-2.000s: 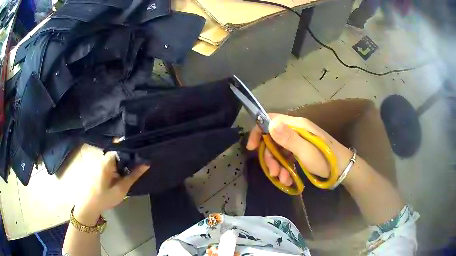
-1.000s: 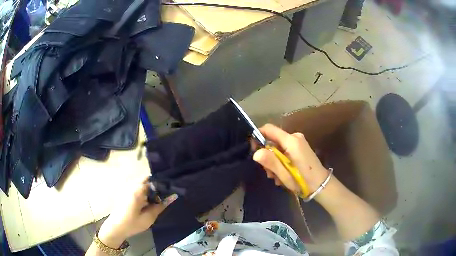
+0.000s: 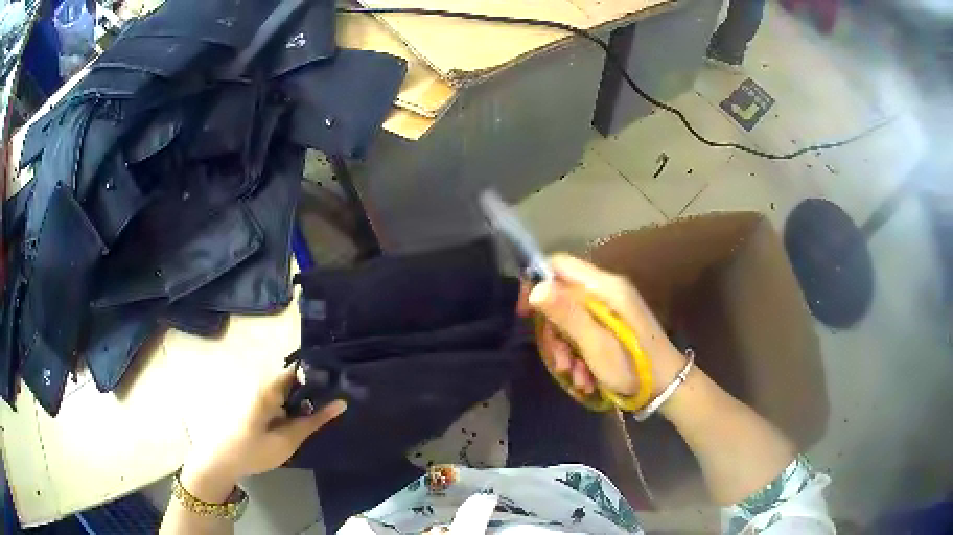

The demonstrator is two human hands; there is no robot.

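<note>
My left hand (image 3: 256, 428) grips a black bag panel (image 3: 408, 303) by its left end and holds it over my lap. The panel has a raised seam or fold running along its length. My right hand (image 3: 596, 329) holds scissors with yellow looped handles (image 3: 635, 361). Their silver blades (image 3: 512, 230) are blurred and point up and left, beside the panel's upper right corner. I cannot tell if the blades touch the cloth.
A pile of black panels (image 3: 178, 188) covers the table at left. Cardboard sheets (image 3: 491, 47) lie on the table at the top. An open carton (image 3: 779, 313) stands at right. A black cable (image 3: 690, 120) crosses the floor, near a dark round object (image 3: 829, 261). Dark bits are scattered on the floor.
The panel and my left hand have shifted slightly left since one second ago. The scissors have turned so the handle loop shows again, and the blades have moved off the panel's right edge.
</note>
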